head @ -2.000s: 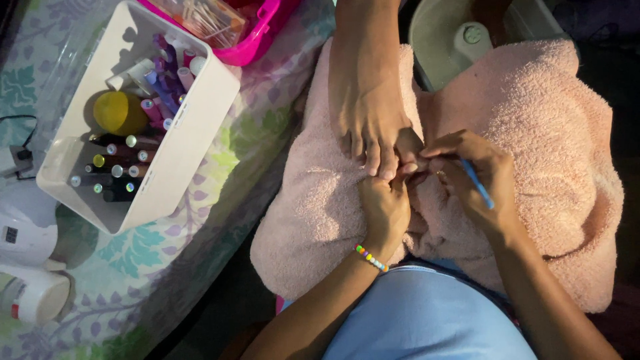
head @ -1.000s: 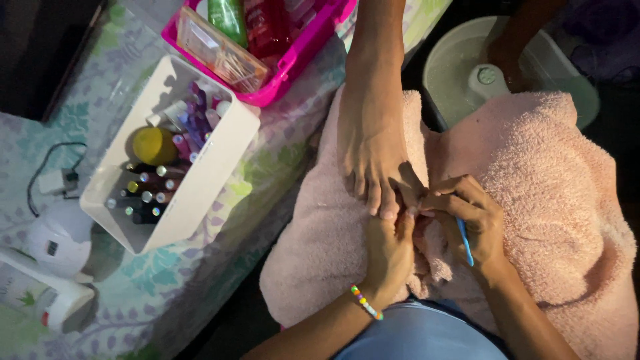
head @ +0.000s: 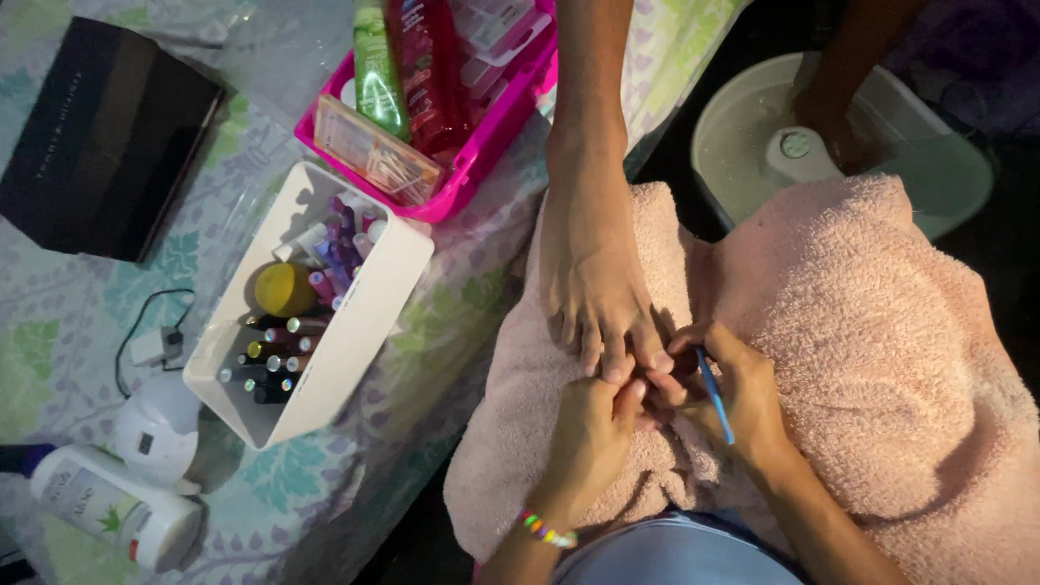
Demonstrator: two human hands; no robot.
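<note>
Another person's bare foot rests on a pink terry towel spread over my lap, toes toward me. My left hand, with a beaded bracelet on the wrist, is at the toe tips, its thumb and fingers touching a toe beside the big toe. My right hand holds a thin blue tool that slants down across the fingers, and its fingertips are beside the big toe. The tool's working end is hidden by my fingers, so its kind cannot be told.
On a patterned cloth at left stand a white bin of nail polish bottles, a pink plastic case with bottles and cotton swabs, a black box, a small white device and a lotion bottle. A foot bath holds another foot.
The view has shifted, bringing the black box and more of the foot bath into sight. My hands remain at the toes, with the blue tool still in my right hand.
</note>
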